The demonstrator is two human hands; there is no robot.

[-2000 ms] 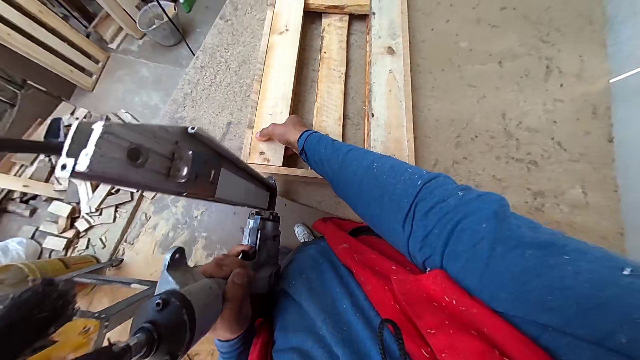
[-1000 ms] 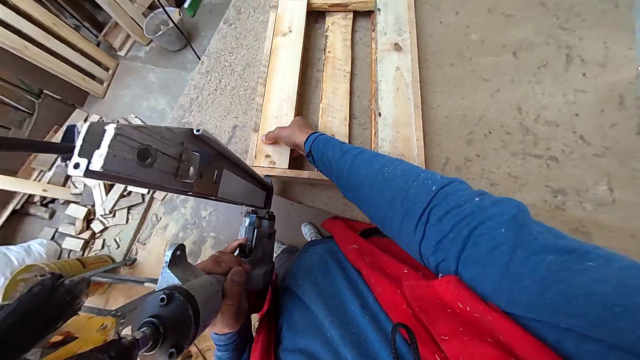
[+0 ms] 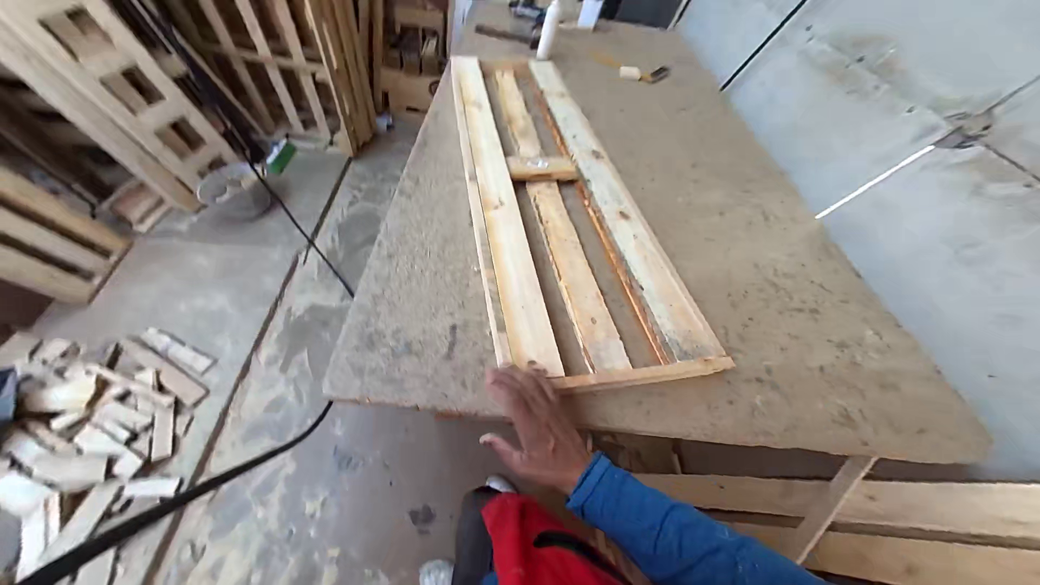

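A long wooden frame of pale boards [image 3: 516, 284] lies on the worktable. It has two wide side boards, a rougher middle slat [image 3: 573, 264], a short crosspiece [image 3: 542, 169] partway along and a thin end strip [image 3: 650, 374] nearest me. My right hand [image 3: 540, 426], below a blue sleeve, rests its fingertips on the frame's near left corner. Its thumb is spread to the left, off the wood. My left hand is out of view, and so is the nail gun seen in the earlier frames.
The worktable's near edge [image 3: 812, 443] runs below the frame. On its far end stand a white bottle [image 3: 549, 31] and a brush [image 3: 654, 75]. Wood offcuts [image 3: 97, 431], a bucket [image 3: 236, 195] and a black hose [image 3: 203, 486] are at left. Slatted wooden pieces [image 3: 934, 508] are beneath the table.
The view has shifted to show the whole frame. The left hand and the nail gun it held have gone out of view. The right hand stays at the frame's near left corner.
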